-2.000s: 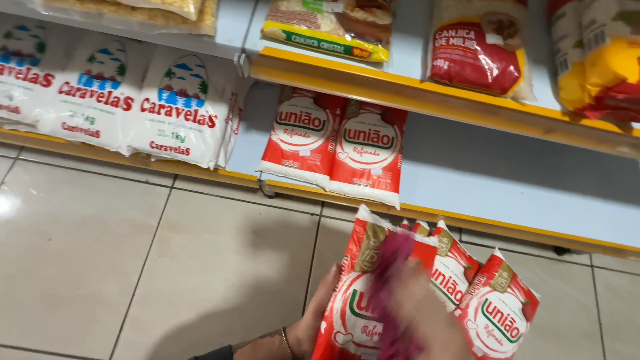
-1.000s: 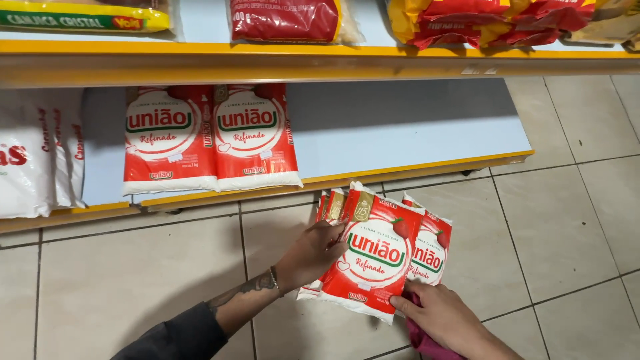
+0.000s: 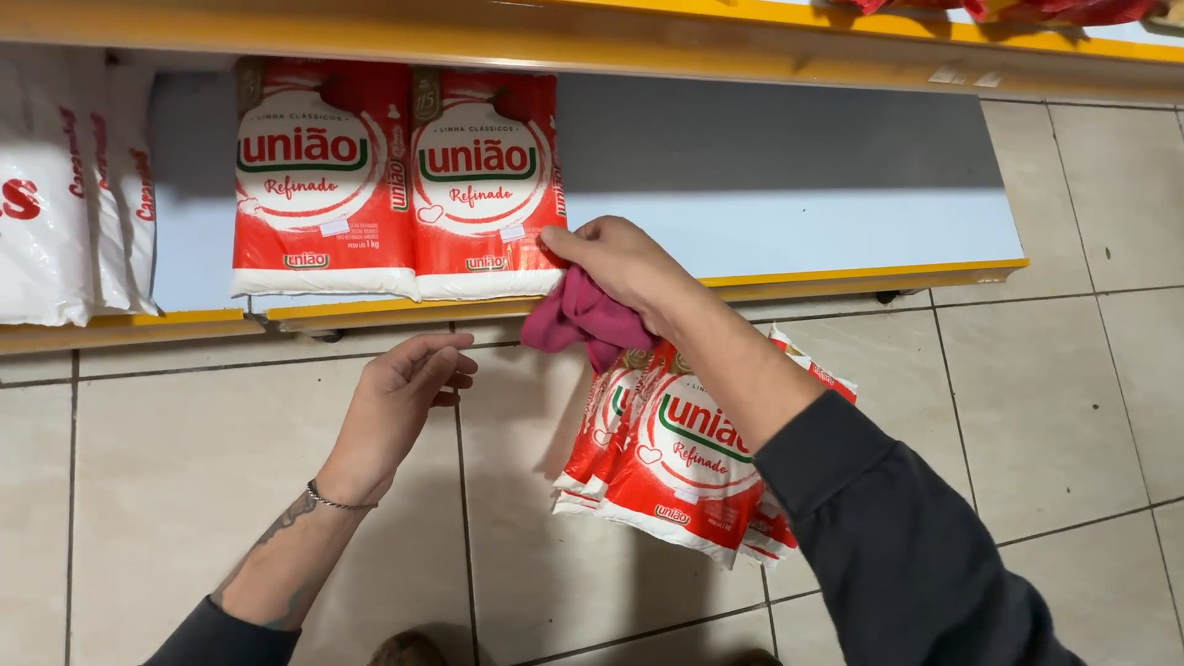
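Note:
My right hand (image 3: 620, 264) holds a crumpled magenta cloth (image 3: 587, 319), its fingertips at the lower right edge of a red and white União refined sugar bag (image 3: 481, 185) on the bottom shelf. A second such bag (image 3: 319, 185) lies against it on the left. My left hand (image 3: 407, 398), fingers loosely curled and holding nothing, hovers over the floor below the bags. Several more União bags (image 3: 694, 453) lie piled on the floor, partly hidden by my right forearm.
White sugar bags (image 3: 55, 203) stand at the left on the bottom shelf (image 3: 786, 222), which has a yellow front edge. The yellow-edged upper shelf (image 3: 647, 42) overhangs it and holds red packages (image 3: 1064, 11). Pale floor tiles (image 3: 1036, 370) lie in front. A shoe tip shows at the bottom.
Both hands have left the floor pile of União bags. My right hand has moved up to the shelf bag with the cloth; my left hand has let go of the bag it touched.

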